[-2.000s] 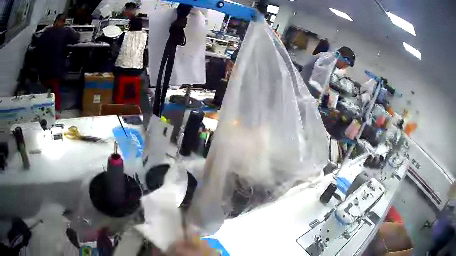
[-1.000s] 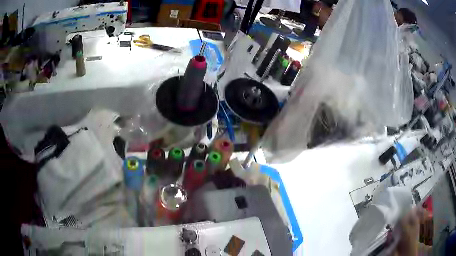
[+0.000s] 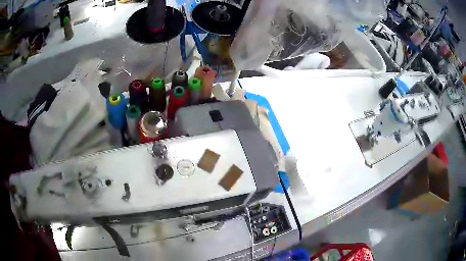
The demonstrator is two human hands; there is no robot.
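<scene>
Neither of my hands shows. The white sewing machine head (image 3: 133,178) lies across the lower left, with two brown squares on top. Behind it stands a cluster of small thread cones, including a blue cone with a yellow centre (image 3: 116,111) and a copper-shiny spool (image 3: 153,124). At the top, a dark thread cone (image 3: 156,20) stands on the left black spool seat (image 3: 134,28), its upper part cut off by the edge. The right spool seat (image 3: 204,18) bears no cone.
A clear plastic bag with tangled cords (image 3: 301,33) hangs at the top centre. White fabric pieces (image 3: 69,122) lie left of the cones. A second sewing machine (image 3: 403,114) stands on the table at right. A cardboard box (image 3: 421,186) and red basket (image 3: 347,252) are below the table edge.
The view has tipped down toward the machine, so the spool seats sit higher in the picture. The hand and white material at the lower right a second ago are out of view.
</scene>
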